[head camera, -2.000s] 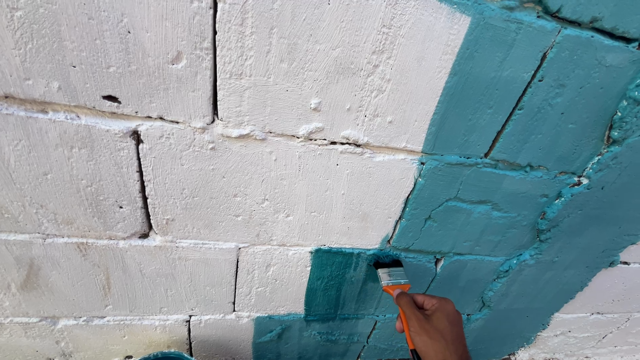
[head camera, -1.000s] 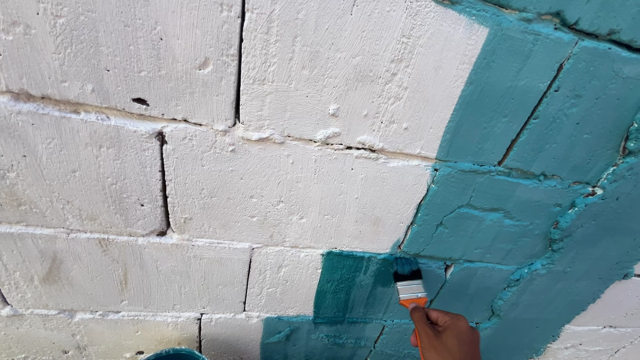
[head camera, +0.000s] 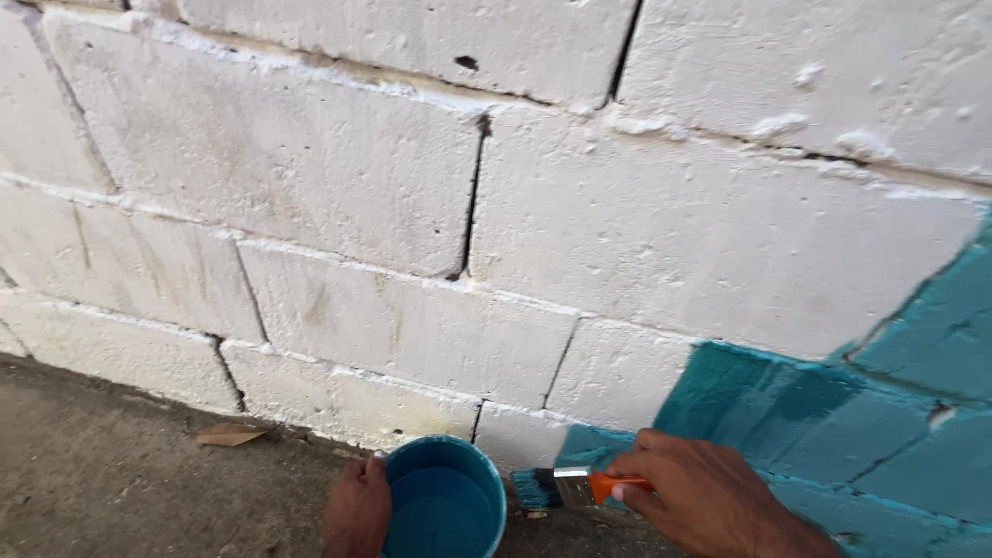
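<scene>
My right hand (head camera: 697, 488) grips the orange handle of a flat paintbrush (head camera: 573, 487) at the lower right. The brush points left, and its dark bristles are coated with teal paint at the tips. Just left of them is a round bucket (head camera: 500, 496) of blue-teal paint, whose left rim my left hand (head camera: 360, 500) holds. Behind them rises a block wall (head camera: 697, 225), mostly white. Teal paint (head camera: 744, 395) covers its lower right part, darker and wet-looking in one patch above my right hand.
Concrete ground (head camera: 139, 465) runs along the foot of the wall at the lower left. A dry brown leaf (head camera: 229, 434) lies on it near the wall. Small debris (head camera: 537, 514) lies beside the bucket. Dark cracks and rough mortar joints cross the wall.
The brush has come off the teal part of the wall and is now beside the bucket. My left hand has come into view at the bucket's rim. The view has shifted left and down.
</scene>
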